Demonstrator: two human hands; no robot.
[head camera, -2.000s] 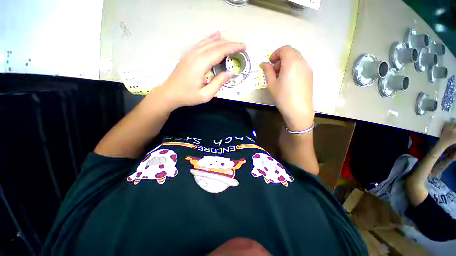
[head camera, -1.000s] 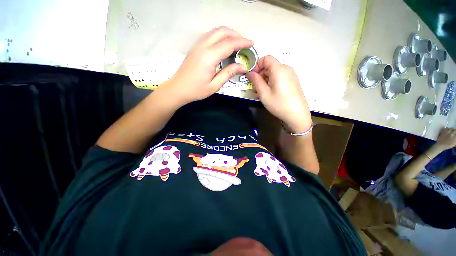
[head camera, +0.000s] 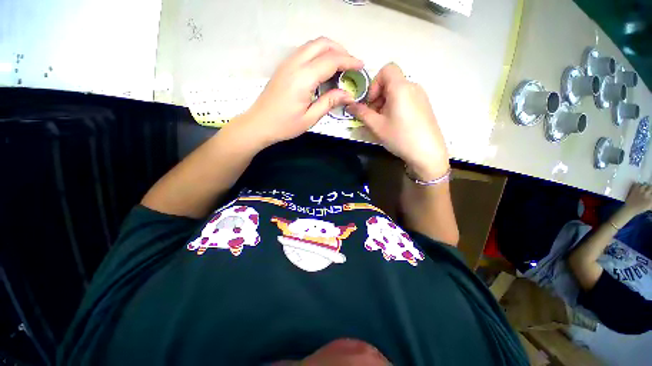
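Note:
A silver-grey flanged tube (head camera: 354, 81) stands on the bench near its front edge, its open end up, with yellow showing through the bore. My left hand (head camera: 304, 89) grips its tube from the left, fingers at the back and thumb in front. My right hand (head camera: 402, 111) is at its right side, thumb and fingertips at the flange. Whether a small label is between the right fingertips cannot be told. A label sheet (head camera: 221, 104) with rows of tiny dark marks and a yellow edge lies left of the part, partly behind my left forearm.
Several flanged tubes (head camera: 532, 103) stand in a group at the right. A yellow tape line (head camera: 509, 61) crosses the bench. Large white sheets (head camera: 78, 43) lie at the left. A blue-silver cluster (head camera: 640, 141) is at far right. Another person's arm (head camera: 597, 246) reaches the bench edge, lower right.
My right hand has moved left from beside the part to its flange, and its thumb now lies further across the front. My left hand still holds the tube.

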